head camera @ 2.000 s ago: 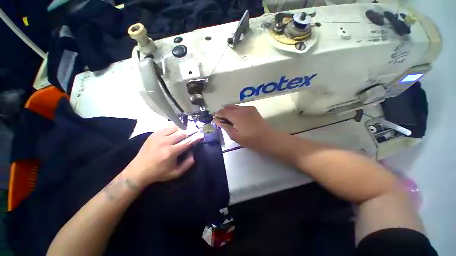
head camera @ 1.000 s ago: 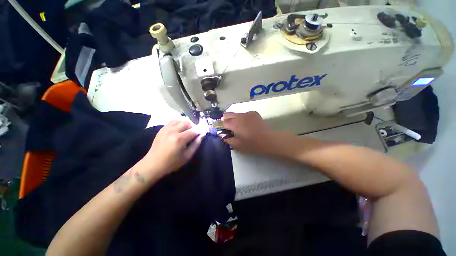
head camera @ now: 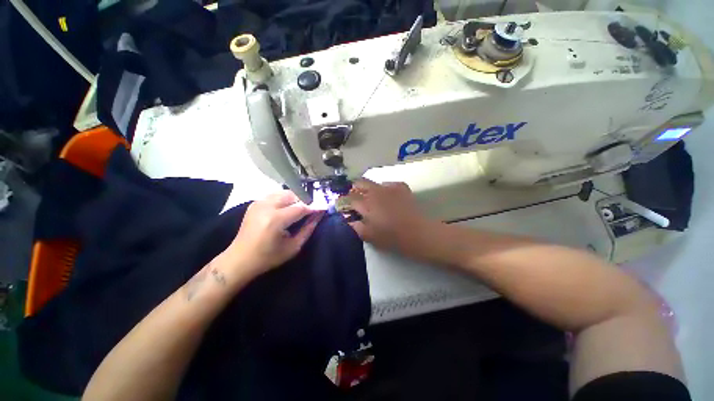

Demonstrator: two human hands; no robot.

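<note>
A dark garment (head camera: 313, 274) lies on the machine bed and hangs over its front edge. Its upper edge is at the presser foot and needle (head camera: 322, 196), under bright light. My left hand (head camera: 272, 229) pinches the garment just left of the foot. My right hand (head camera: 385, 213) is close at the right of the foot, with a small dark tool, seemingly snips (head camera: 350, 213), in its fingers. Glare hides the exact stitch point. The cream-white lockstitch machine (head camera: 462, 110) with blue "protex" lettering stands behind my hands.
An orange slatted crate (head camera: 53, 270) is at the left, partly under dark cloth. More dark cloth (head camera: 180, 39) lies behind the machine. A red, white and black patterned scrap (head camera: 352, 370) is at the table's front edge. Pink plastic (head camera: 665, 309) shows beside my right arm.
The garment at the foot has gone from a flat band to gathered folds. Both hands have stayed close to the needle, the left drawn slightly together. The camera view has shifted a little.
</note>
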